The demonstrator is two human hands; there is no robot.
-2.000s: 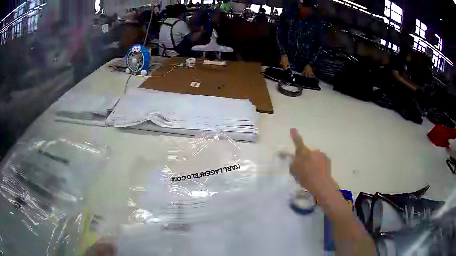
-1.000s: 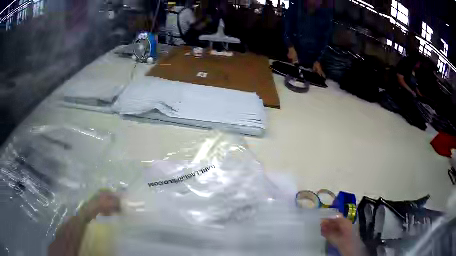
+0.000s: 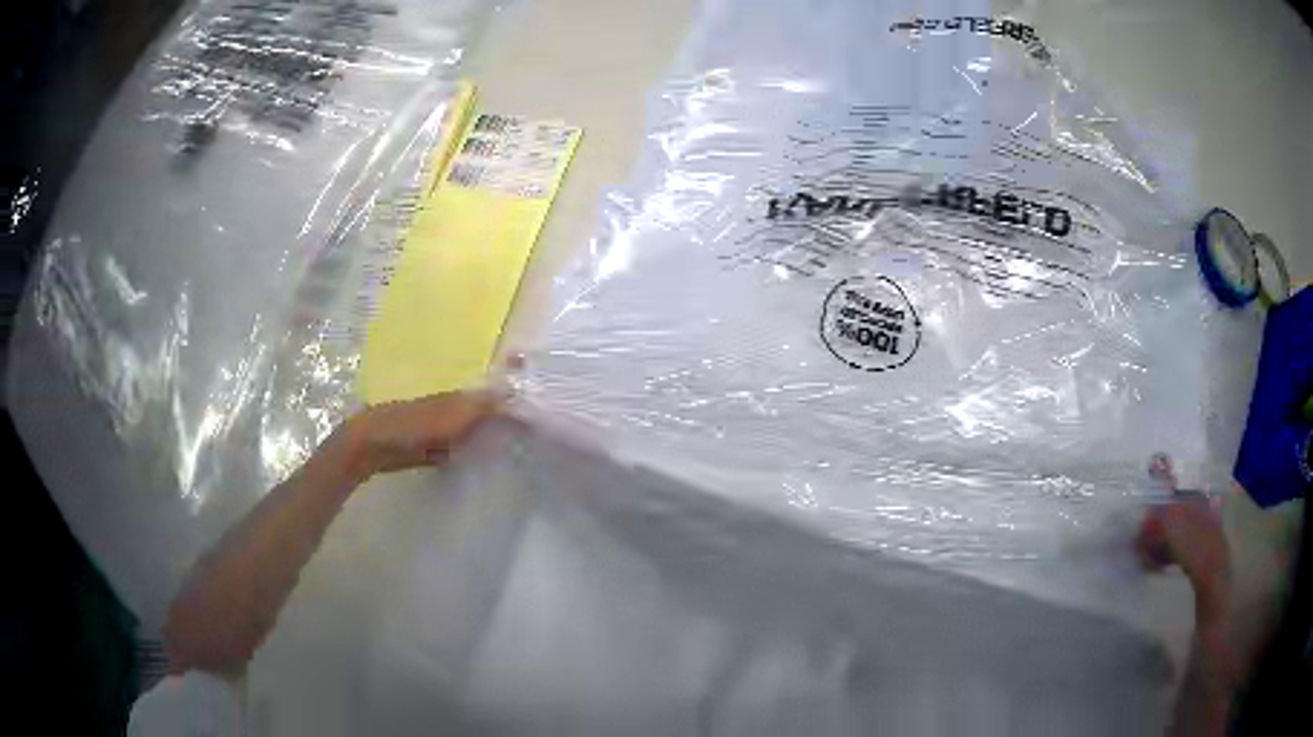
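Observation:
A clear shiny polybag [image 3: 922, 389] with black print and a round mark lies in front of me over white sheet material. My left hand [image 3: 432, 432] grips its near left edge, fingertips closed on the film. My right hand [image 3: 1184, 526] grips the film at the near right, a little blurred. A greyish-white sheet [image 3: 835, 619], blurred, extends from the bag's opening toward me. Whether a black bag is inside cannot be seen.
A yellow backing sheet [image 3: 454, 295] with barcode stickers [image 3: 507, 156] lies left of the polybag. Spare polybags [image 3: 216, 288] lie further left. A blue tape dispenser [image 3: 1279, 410] and tape rolls [image 3: 1227, 256] stand at the right on the cream table [image 3: 569, 58].
The view has tilted down and closer to the polybag. My hands now hold its near edge on both sides. The far table and people have left the view.

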